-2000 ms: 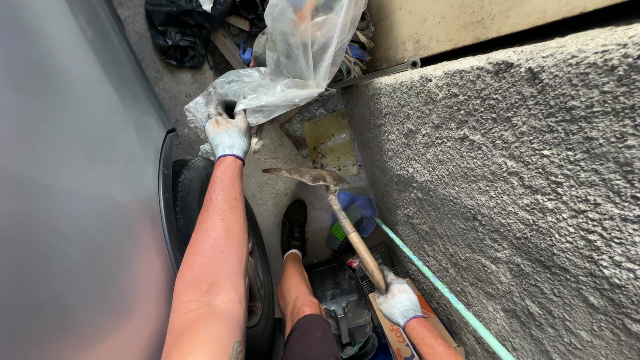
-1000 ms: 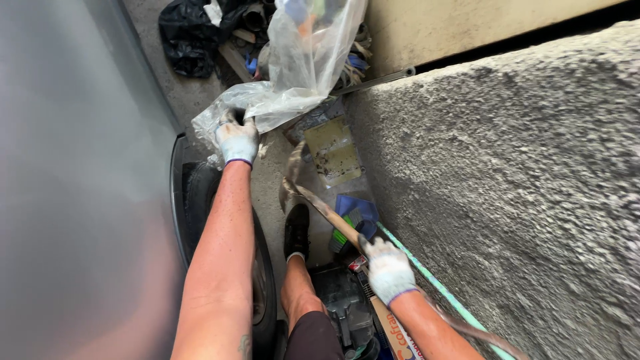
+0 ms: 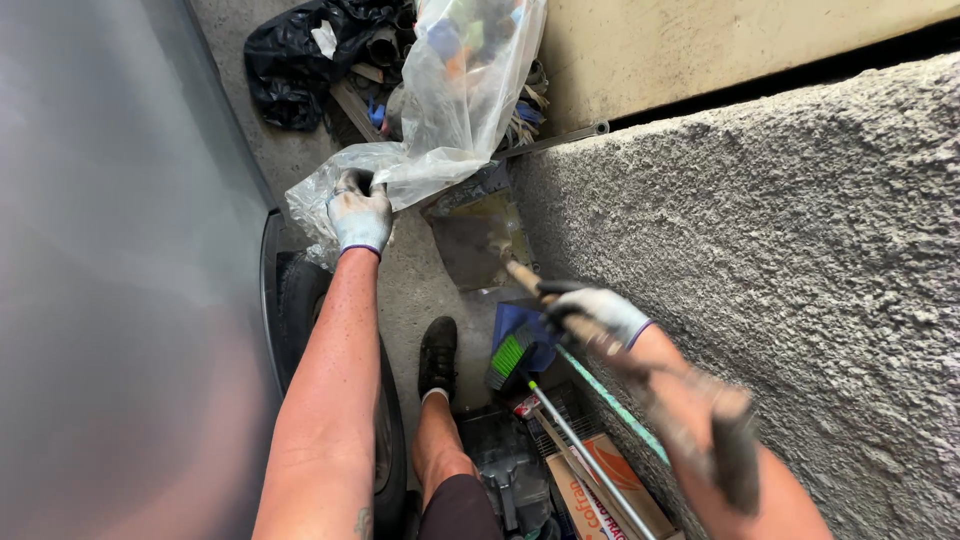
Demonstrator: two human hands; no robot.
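Note:
My left hand (image 3: 360, 210), in a pale knit glove with dark fingertips, grips the gathered edge of a clear plastic bag (image 3: 450, 112) that holds colourful items. In my right hand (image 3: 596, 307), also gloved, is the wooden handle of a flat-bladed shovel (image 3: 469, 247); its dark blade is blurred over a dirty yellowish sheet by the wall. The handle's far end (image 3: 735, 450) crosses over my right forearm. A blue dustpan (image 3: 540, 337) and a broom with green bristles (image 3: 510, 356) lie below the blade.
A grey vehicle (image 3: 135, 262) with a tyre (image 3: 300, 292) stands left. The rough wall (image 3: 750, 195) runs along the right. A black plastic bag (image 3: 281, 75) and scrap lie ahead. A cardboard box (image 3: 600, 487) and a black case (image 3: 502, 457) are near my leg (image 3: 442, 442).
My right hand has moved up and swung the shovel, its blade now over the yellowish sheet and its handle end toward me. My left hand still grips the clear bag.

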